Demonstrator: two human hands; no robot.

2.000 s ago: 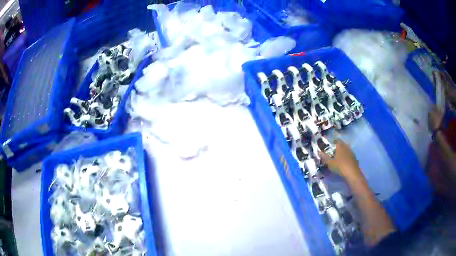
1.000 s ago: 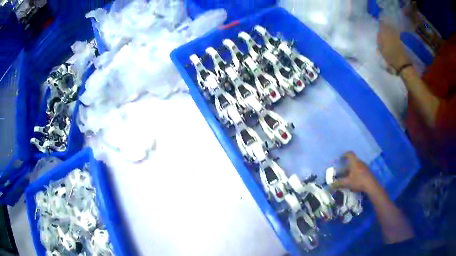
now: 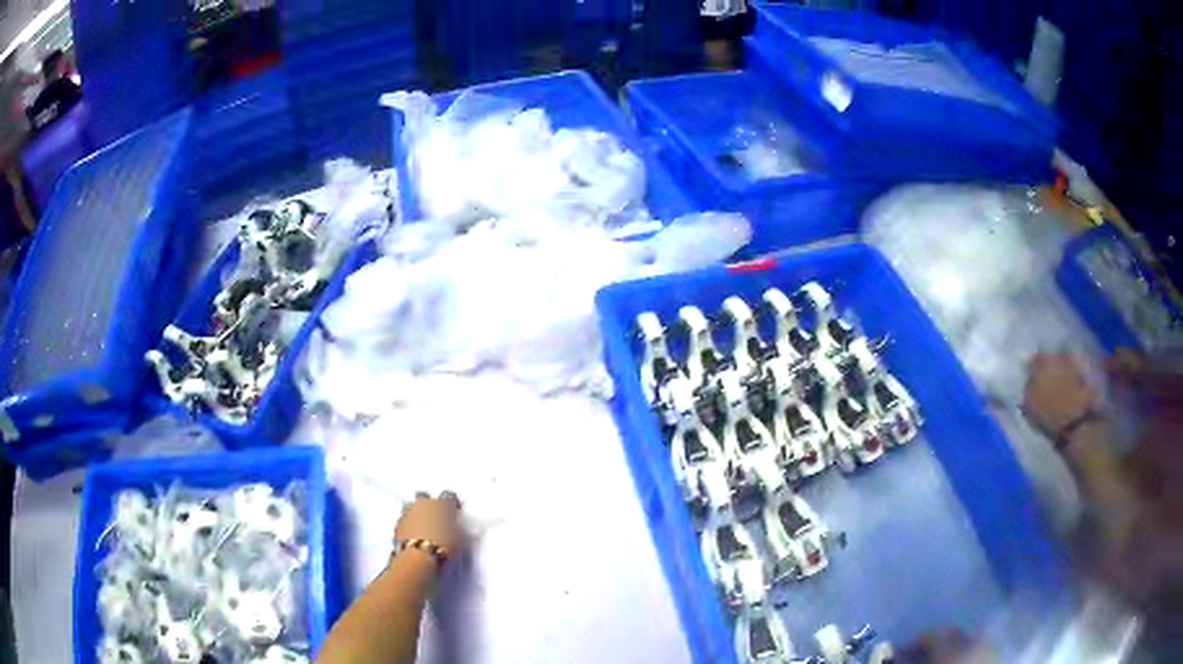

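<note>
My left hand [image 3: 428, 523], with a beaded bracelet, is over the white table [image 3: 558, 571], left of the right-hand blue tray [image 3: 662, 519]. Its fingers are bunched; whether they hold a thin bag is not clear. My right hand [image 3: 944, 643] is blurred and mostly cut off by the bottom edge, over the near part of that tray. Its grip is hidden. White-and-black reel bodies [image 3: 798, 525] stand in rows on a pale liner [image 3: 895, 532] in the tray. Some near ones are cut off by the bottom edge.
A cloudy bag pile [image 3: 480, 305] lies at the far side. Bagged reel bodies [image 3: 195, 571] fill the near left tray [image 3: 324, 519]; jumbled parts [image 3: 247, 324] lie behind it. Another person's hand [image 3: 1061, 393] is at the right. More blue trays [image 3: 895, 130] stand behind.
The view has shifted. My left hand has come into view over the table. My right hand has moved down to the picture's edge. The other person's hand remains at the right.
</note>
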